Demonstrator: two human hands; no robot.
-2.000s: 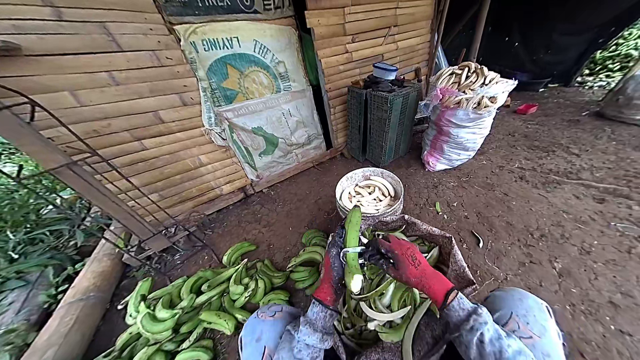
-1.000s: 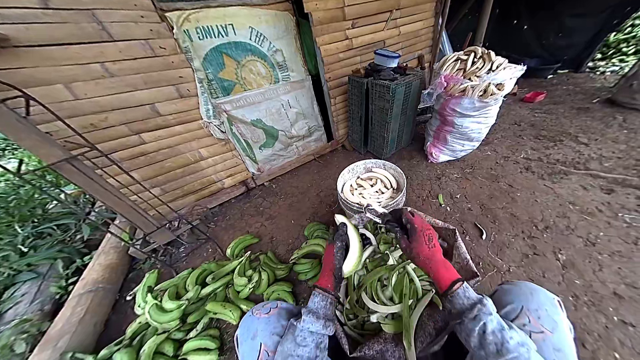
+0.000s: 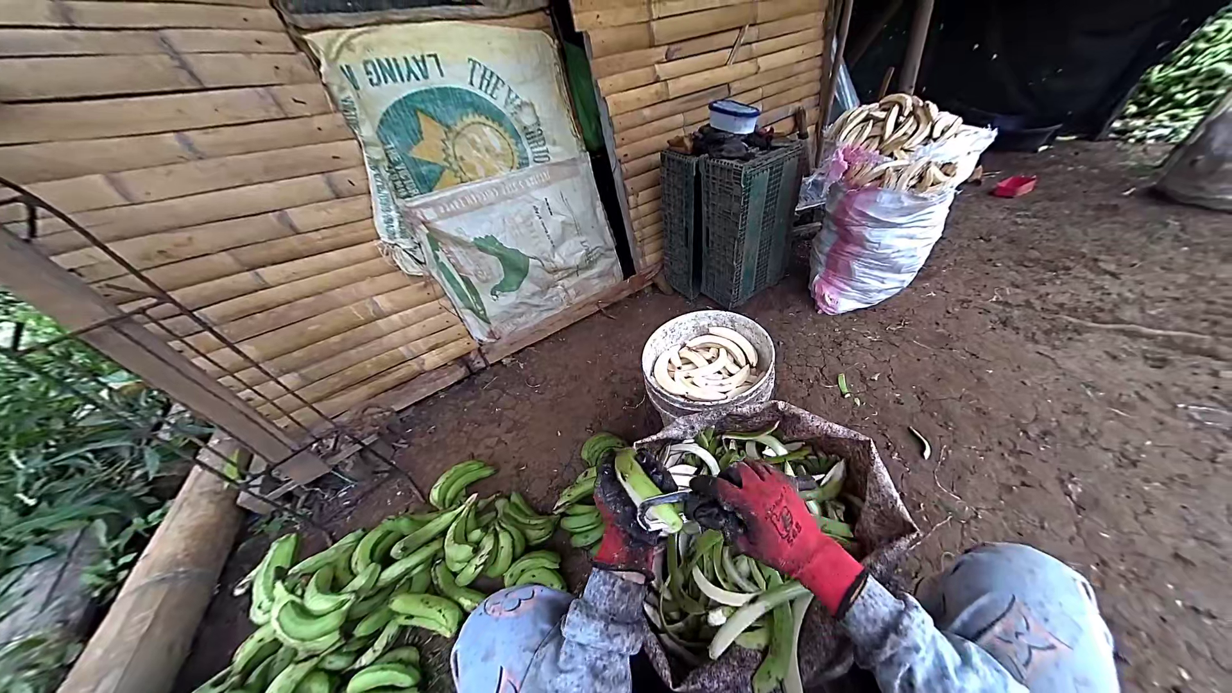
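Both hands wear red work gloves with dark, stained palms and fingers. My left hand (image 3: 628, 515) is closed around a green plantain (image 3: 647, 489), which points up and away from me. From the right, my right hand (image 3: 756, 508) grips a small metal-bladed peeling tool (image 3: 666, 499) laid across the plantain. Under both hands a woven sack (image 3: 881, 500) with its mouth spread holds green peels (image 3: 736, 587). Peeled pale plantains (image 3: 707, 366) fill a white bucket (image 3: 664, 399) just beyond the sack. On the ground to the left lies a heap of unpeeled green plantains (image 3: 385, 587).
A full white and pink sack (image 3: 876, 245) of peels or plantains stands back right, beside dark plastic crates (image 3: 746, 226) topped by a lidded container (image 3: 733, 116). Bamboo walls (image 3: 192, 173) run behind. A log (image 3: 159, 568) and wire frame edge the left. My knees flank the peel sack.
A mostly pale, peeled plantain was in my left hand one second ago; now a green one is there. My right hand has moved in against it with the tool.
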